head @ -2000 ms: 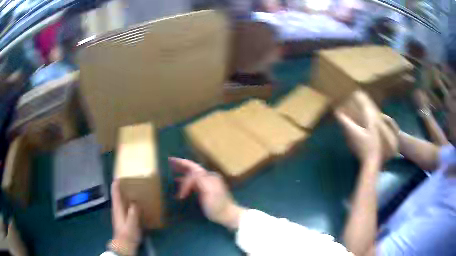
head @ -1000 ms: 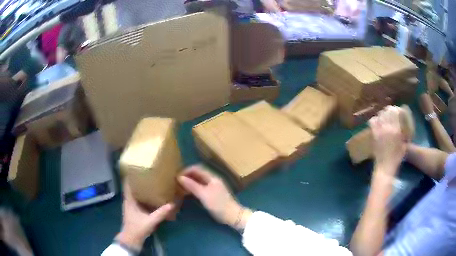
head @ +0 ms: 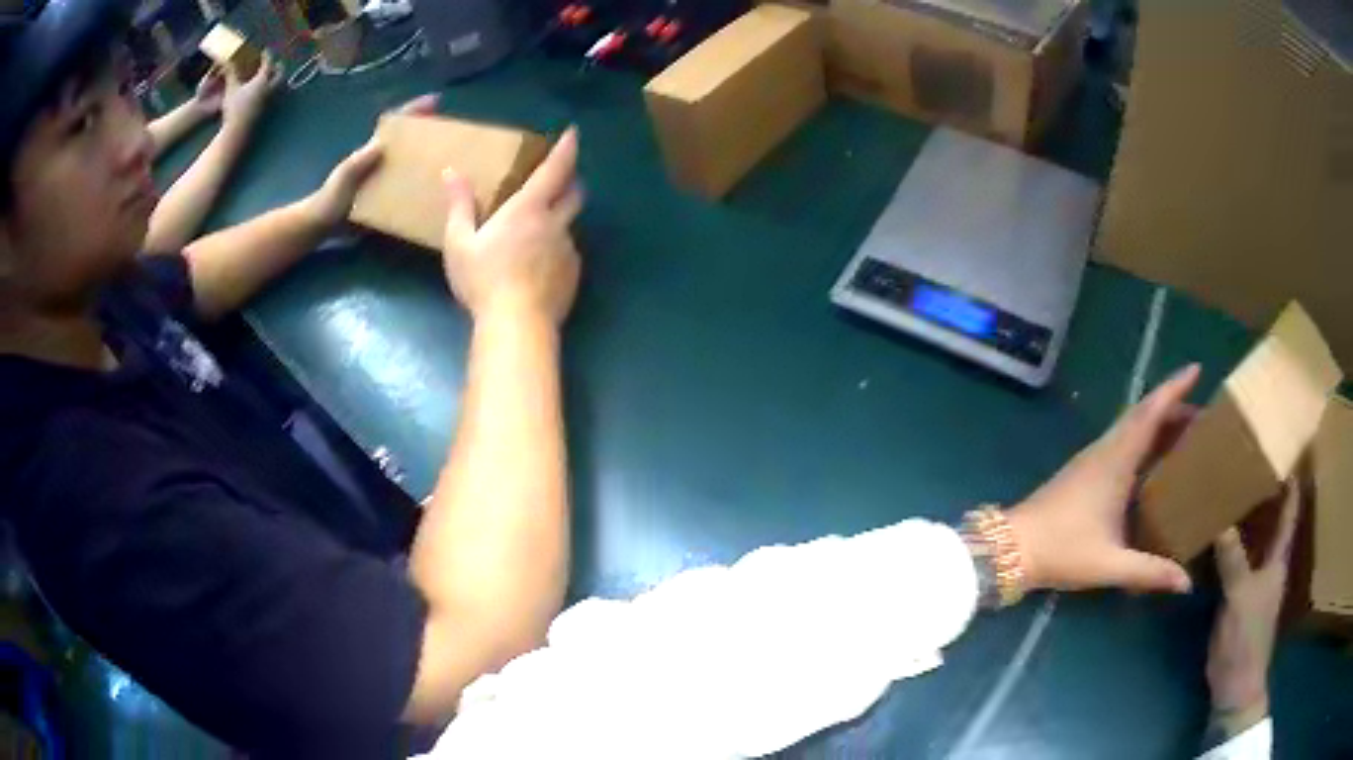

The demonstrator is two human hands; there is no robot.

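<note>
A brown cardboard box (head: 1209, 483) with a raised end flap is tilted above the dark green table at the right. My right hand (head: 1255, 594), low at the right edge, has its fingers against the box's lower right side and grips it. My left hand (head: 1105, 505) is at the box's left end, thumb and fingers spread wide around it. Whether it touches the box is unclear. The digital scale (head: 972, 245), left of and beyond my hands, carries no box. Its display glows blue.
A person in a dark shirt at left holds a brown box (head: 430, 178) in both hands. Another box (head: 738, 97) stands beyond the scale beside a larger carton (head: 942, 67). A cardboard sheet (head: 1239, 178) stands right. More brown cardboard is at the right edge.
The view has swung left, so the scale now shows near the centre and the person at left has come into view. The box at my hands now shows a raised flap; my left hand is spread wide.
</note>
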